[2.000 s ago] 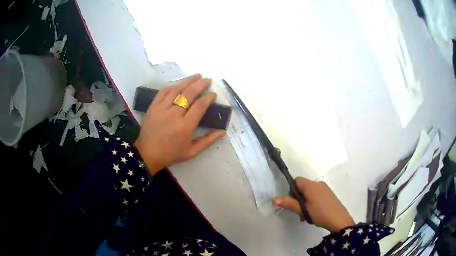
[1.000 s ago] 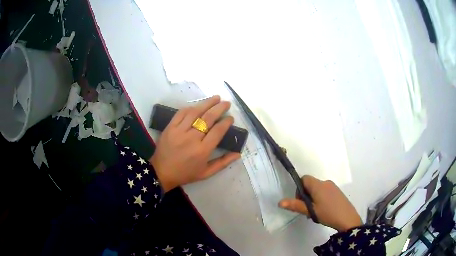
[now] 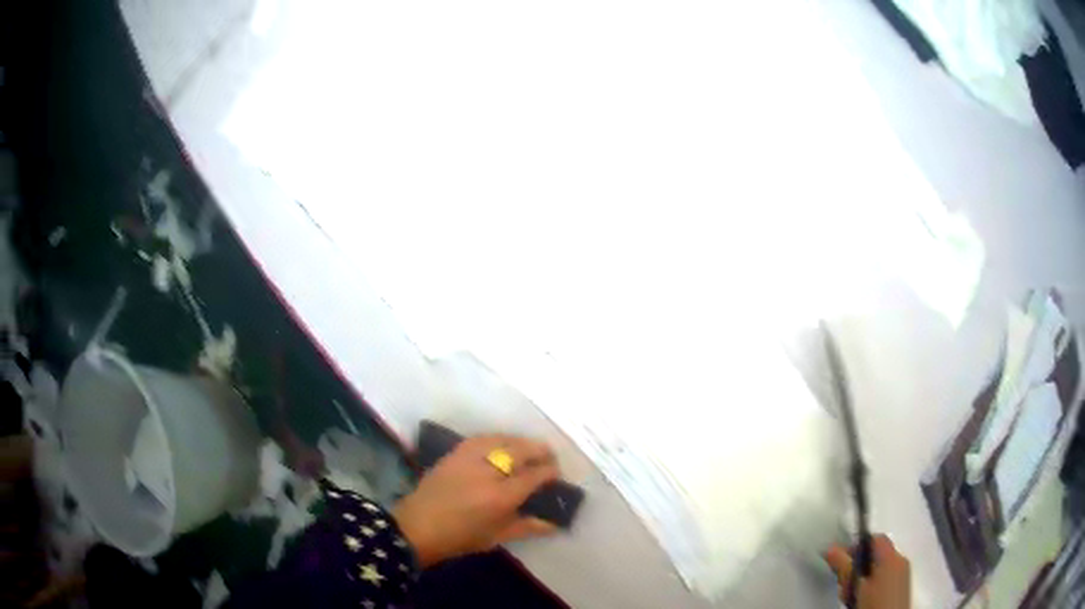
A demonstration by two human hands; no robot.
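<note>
My left hand (image 3: 482,494), with a gold ring, grips the dark rectangular pattern weight (image 3: 553,503) near the table's near edge; its two ends show either side of the hand. My right hand (image 3: 875,573) is at the bottom right, partly cut off by the edge, and holds the dark shears (image 3: 851,452) with the blades pointing up and away. The shears are blurred and look closed. A narrow curved white strip (image 3: 648,494) lies right of the weight, beside the large white fabric (image 3: 571,179), whose surface is overexposed.
Piles of brown and white cut pieces (image 3: 999,446) lie at the right. More pale cloth (image 3: 982,54) is at the top right. A grey-white bucket (image 3: 196,458) and white scraps stand on the green floor at the left, beyond the table's red edge (image 3: 286,303).
The view has shifted, so the table things sit lower. The shears have moved right, away from the curved strip, and point more upright. My left hand still holds the weight.
</note>
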